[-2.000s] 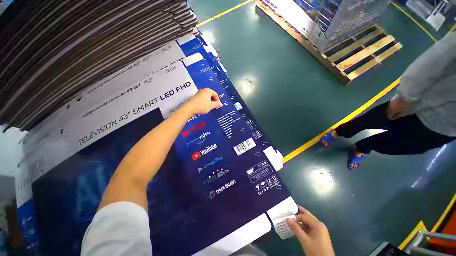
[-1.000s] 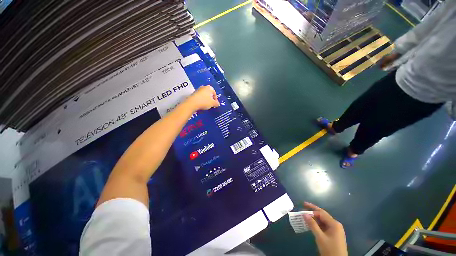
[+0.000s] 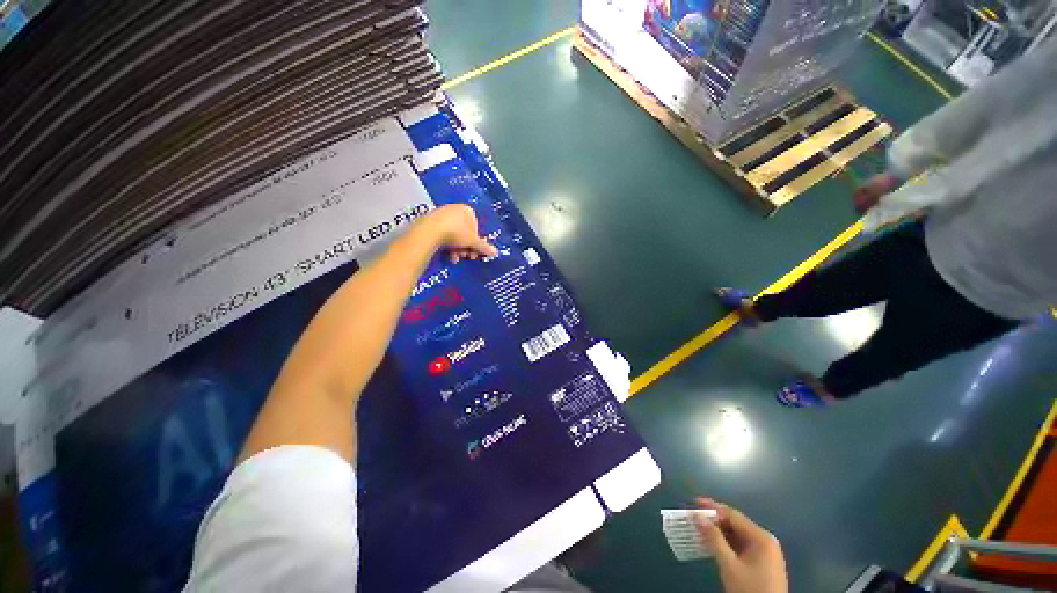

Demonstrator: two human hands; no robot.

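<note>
A flat dark-blue and white TV carton (image 3: 290, 463) lies in front of me, with an "AI" picture, app logos and a barcode on it. My left hand (image 3: 463, 232) rests on the carton's blue printed strip, fingers curled and fingertips touching it; whether a small sticker is under them I cannot tell. My right hand (image 3: 742, 547) is at the lower right, past the carton's corner, pinching a small white label sheet (image 3: 686, 534) between thumb and fingers. The right wrist is cut off by the bottom edge.
A tall pile of brown carton edges (image 3: 220, 127) stands at the upper left. A wrapped load sits on a wooden pallet (image 3: 800, 145) beyond the green floor. A person (image 3: 985, 220) in a light top and dark trousers is at the right. A metal frame (image 3: 985, 550) is at the lower right.
My left fingers have changed from a closed pinch to fingertips pointing down on the strip. My right hand with the label sheet has moved off the carton's corner. The person has shifted.
</note>
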